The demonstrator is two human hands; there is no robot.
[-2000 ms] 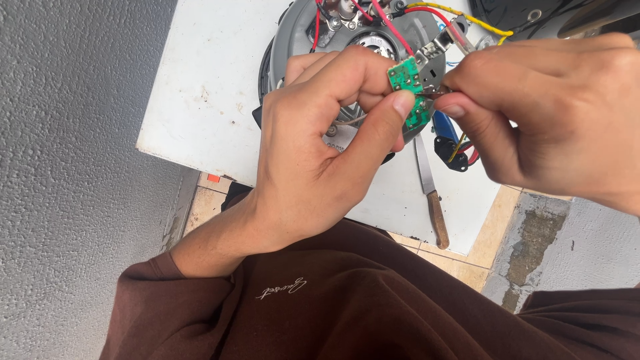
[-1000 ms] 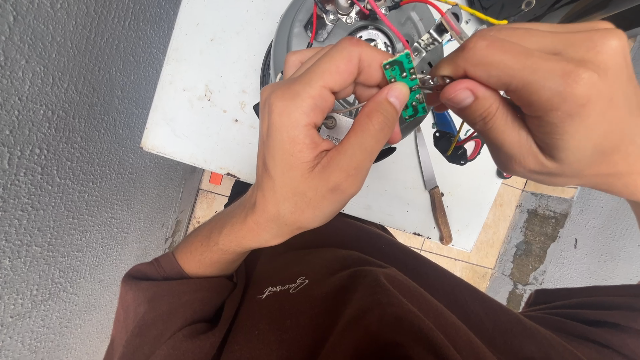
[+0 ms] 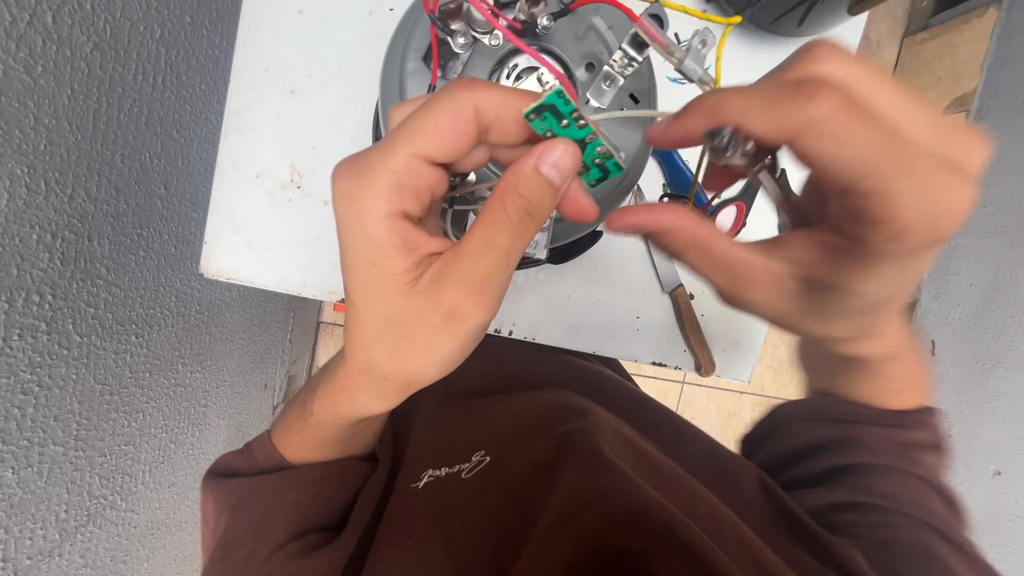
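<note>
Between the thumb and fingers of my left hand [image 3: 456, 232] is a small green circuit board [image 3: 574, 136], its soldered side facing up. A pale wire [image 3: 632, 115] runs from near the board toward my right hand [image 3: 808, 184]. That hand is blurred, thumb and forefinger spread apart; a metallic item [image 3: 730, 147] lies against its palm side, and whether the other fingers grip it I cannot tell. Under both hands sits a round grey metal appliance base [image 3: 400, 64] with red wires [image 3: 528, 48] and a metal bracket [image 3: 620, 70].
A wooden-handled knife [image 3: 692, 330] lies near the front edge of the white table [image 3: 272, 160]. Scissors with red and black handles [image 3: 732, 216] and a blue-handled tool [image 3: 680, 172] are partly behind my right hand. A textured grey wall [image 3: 120, 240] stands at the left.
My right hand has moved away from the board, and its thumb and forefinger have spread; before, they were pinched close beside it. My left hand still holds the board.
</note>
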